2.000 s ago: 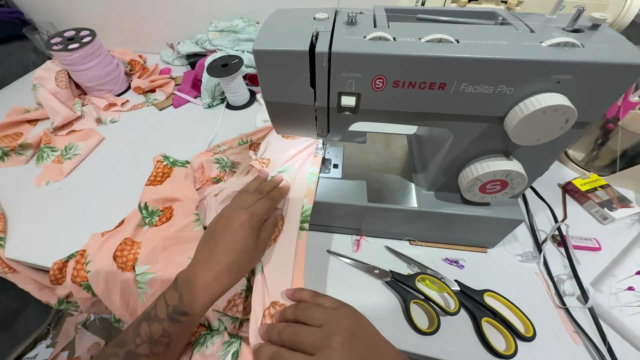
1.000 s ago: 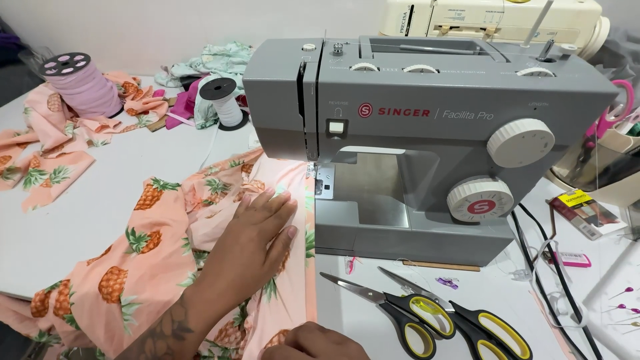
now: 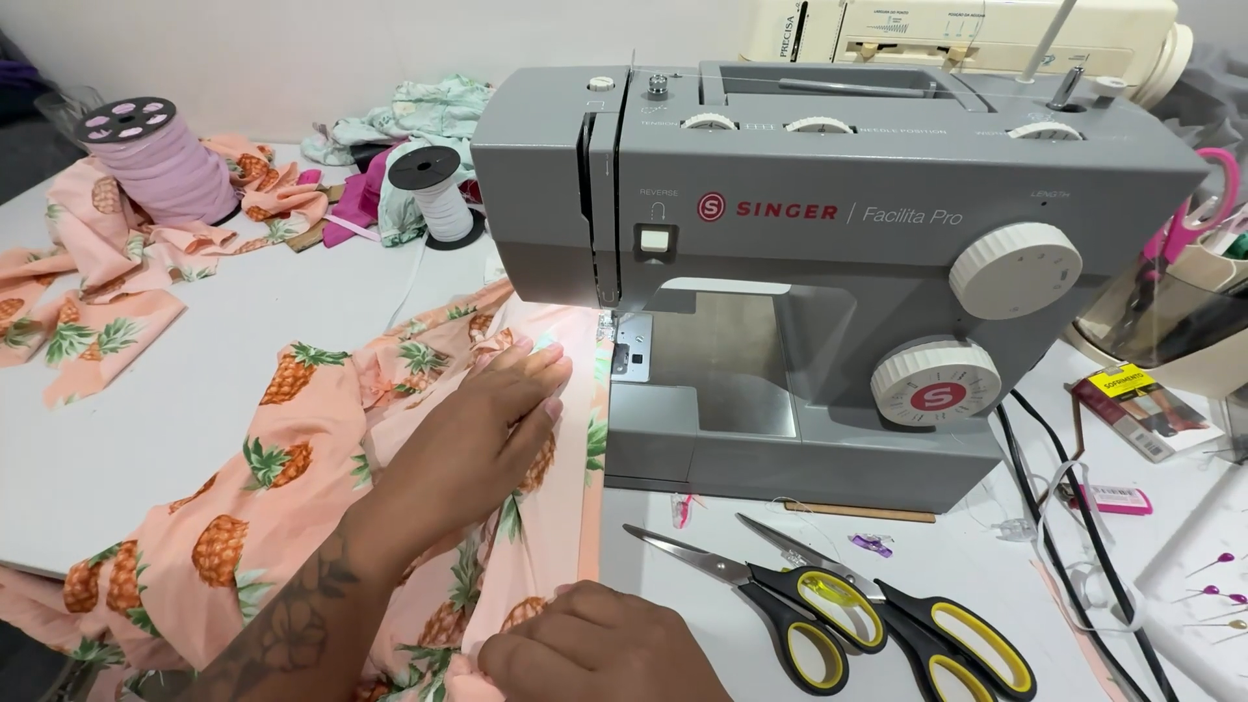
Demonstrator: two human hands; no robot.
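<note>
A grey Singer sewing machine (image 3: 829, 234) stands on the white table, its work light shining beside the presser foot (image 3: 606, 327). Peach fabric printed with pineapples (image 3: 292, 468) runs under the foot and spreads to the left. My left hand (image 3: 487, 429) lies flat on the fabric just left of and in front of the foot, fingers pointing at the machine. Near the bottom edge, my right hand (image 3: 595, 648) is curled on the fabric's straight edge, with the cloth bunched beside its fingers. Whether the fingertips pinch the cloth is hidden.
Two pairs of scissors with black and yellow handles (image 3: 809, 604) lie right of my right hand. Behind the fabric stand a lilac spool (image 3: 161, 166) and a white elastic spool (image 3: 444, 200). Cables (image 3: 1082, 507), a small box (image 3: 1146, 409) and pins (image 3: 1214, 590) lie at the right.
The view has shifted. My right hand sits lower in the picture than two seconds ago and looks more curled. My left hand still rests on the fabric near the foot.
</note>
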